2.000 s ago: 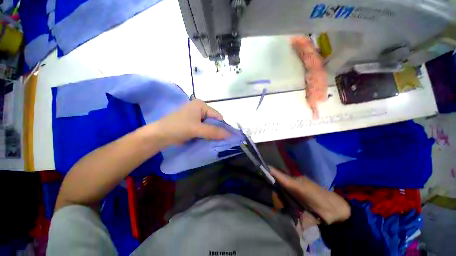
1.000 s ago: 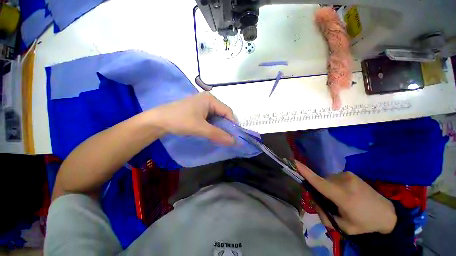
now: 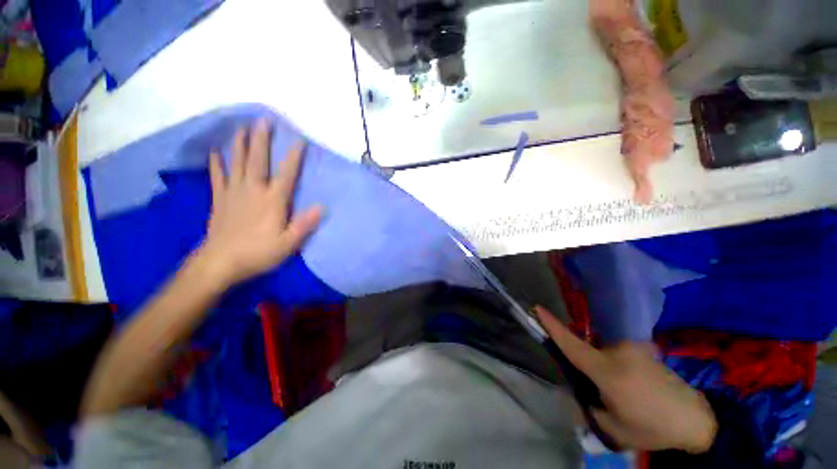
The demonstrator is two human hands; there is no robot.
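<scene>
My left hand (image 3: pixel 254 206) lies flat with fingers spread on the pale blue facing (image 3: pixel 367 224) of the bright blue front panel (image 3: pixel 138 243). The panel lies on the left part of the table and over its front edge. My right hand (image 3: pixel 633 380) holds the fabric shears (image 3: pixel 505 295) by their black handles, partly hidden by the hand. The blade tips touch or lie just over the right edge of the facing. Whether the blades are apart cannot be told.
The sewing machine head (image 3: pixel 413 32) is above the needle plate. Thin blue offcuts (image 3: pixel 517 157), a salmon fuzzy strip (image 3: pixel 646 110) and a smartphone (image 3: pixel 753 131) lie to the right. Red baskets (image 3: pixel 307 353) with blue cloth are below the table edge. More blue panels (image 3: pixel 151 37) lie far left.
My left hand has let go of the pinched facing at the shears, moved left and spread flat on the cloth. The facing lies flatter. The shears stay near its right edge.
</scene>
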